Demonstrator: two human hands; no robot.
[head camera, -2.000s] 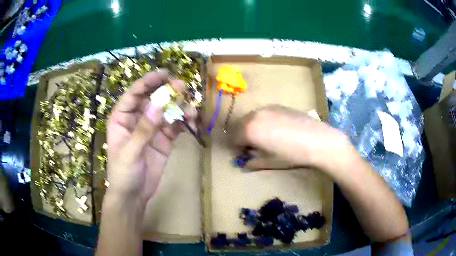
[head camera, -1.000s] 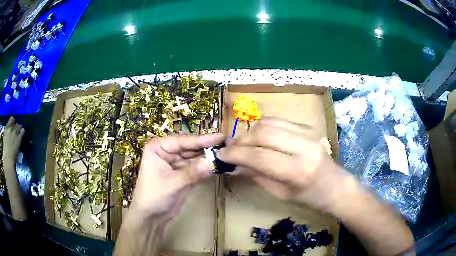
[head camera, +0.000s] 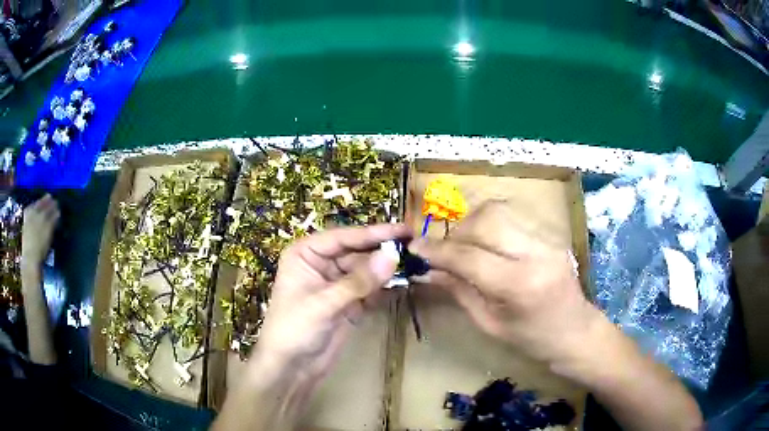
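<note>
My left hand (head camera: 325, 290) holds a white housing (head camera: 391, 252) between thumb and fingers, above the wall between the middle and right trays. My right hand (head camera: 506, 282) pinches a black plastic part (head camera: 415, 263) against the housing's right side. The two parts touch; how deep the black part sits is hidden by the fingers. A thin dark lead (head camera: 414, 313) hangs below the housing. Black plastic parts (head camera: 506, 406) lie piled at the near end of the right tray. Brass contacts (head camera: 169, 269) with dark leads heap in the left tray and the middle one.
An orange piece (head camera: 443, 199) with a blue wire lies in the right tray (head camera: 497, 169), behind my right hand. A clear bag (head camera: 658, 286) is to the right. A blue sheet (head camera: 126, 80) with white pieces and another person's hand (head camera: 40, 227) are at left. A green belt (head camera: 362, 84) runs behind.
My right hand has come from above the right tray to my left hand, bringing a black part against the housing. Since one second ago the hands stay together. The view has shifted; another person's hand appeared at left.
</note>
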